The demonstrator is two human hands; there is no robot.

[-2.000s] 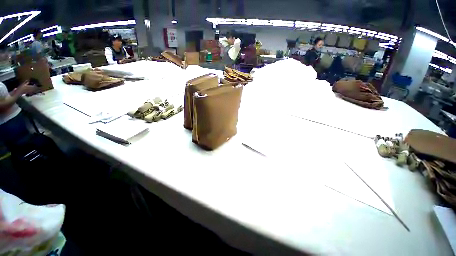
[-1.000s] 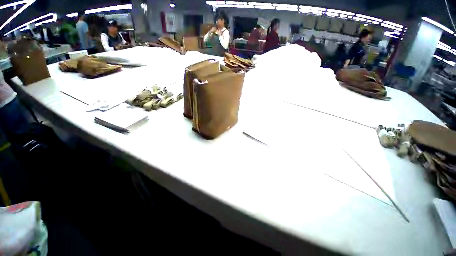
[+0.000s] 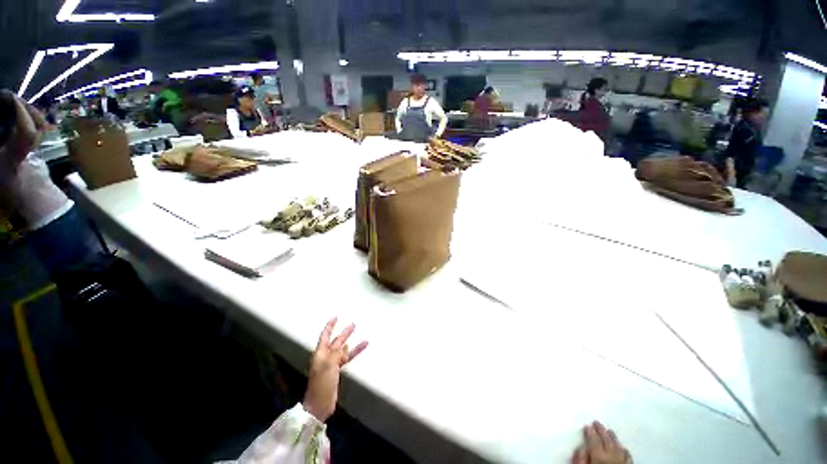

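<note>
Two brown handbags (image 3: 413, 227) stand upright close together on the white-covered table (image 3: 408, 381), pale along their top edges. My left hand (image 3: 332, 362) is raised at the table's near edge, in front of the bags and not touching them, fingers spread and empty; a flowered sleeve covers the forearm. My right hand (image 3: 602, 446) is at the bottom edge of the picture, over or on the table, partly cut off, so its grip cannot be told.
Rolled straps (image 3: 308, 217) and a card stack (image 3: 247, 256) lie left of the bags. A white heap (image 3: 553, 154) is behind. Collapsed brown bags (image 3: 686, 179) lie beyond it; more rolled straps (image 3: 751, 288) are at right. A person (image 3: 41, 181) stands by the left edge.
Both my hands have come into view at the bottom. The view has shifted, so the bags appear lower and further right. The person at left now has arms raised.
</note>
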